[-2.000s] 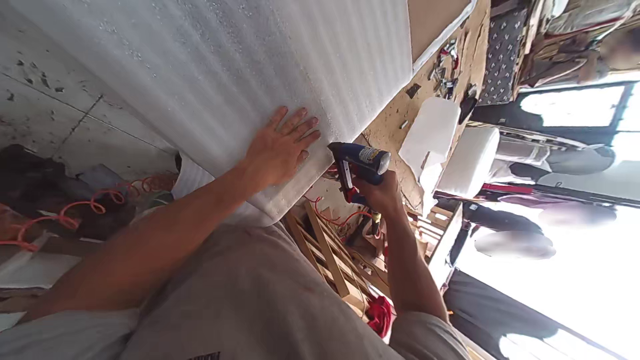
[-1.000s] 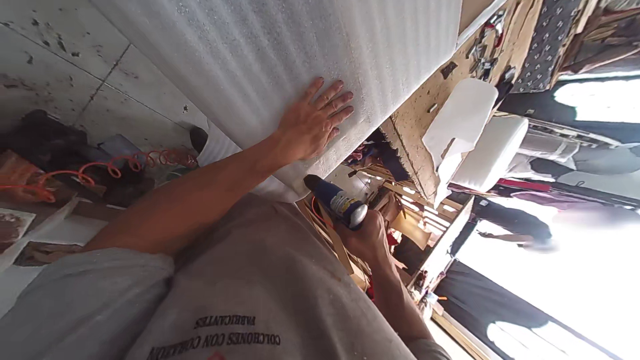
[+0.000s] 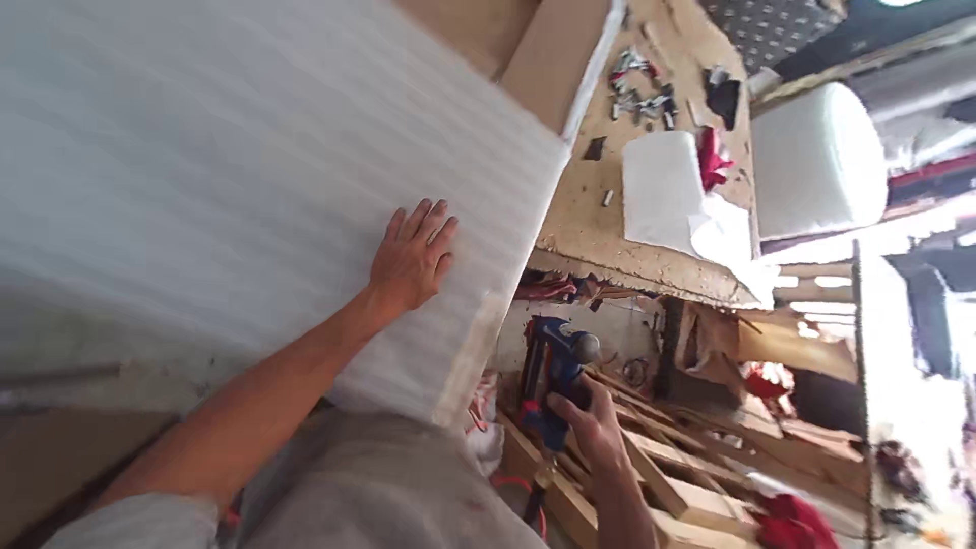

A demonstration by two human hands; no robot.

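My left hand (image 3: 412,263) lies flat, fingers apart, on a large panel covered in white foam sheet (image 3: 252,175). A pale strip runs along the panel's lower right edge (image 3: 476,358). To the right of that edge, my right hand (image 3: 585,415) grips the handle of a blue and black pneumatic stapler or nailer (image 3: 560,358). The tool is held apart from the panel, over lengths of wood. A hose fitting shows at the bottom of its handle, near a red hose (image 3: 543,522).
A worn workbench (image 3: 587,221) holds a white sheet piece (image 3: 663,191), scattered small metal parts (image 3: 640,91) and dark scraps. A white foam roll (image 3: 820,164) stands beyond it. Wooden slats (image 3: 686,488) fill the lower right. Brown board (image 3: 560,65) shows past the panel's upper edge.
The tool has moved away from the panel's edge, to the right of it, still in my right hand. My left hand stays flat on the foam sheet. The view has shifted.
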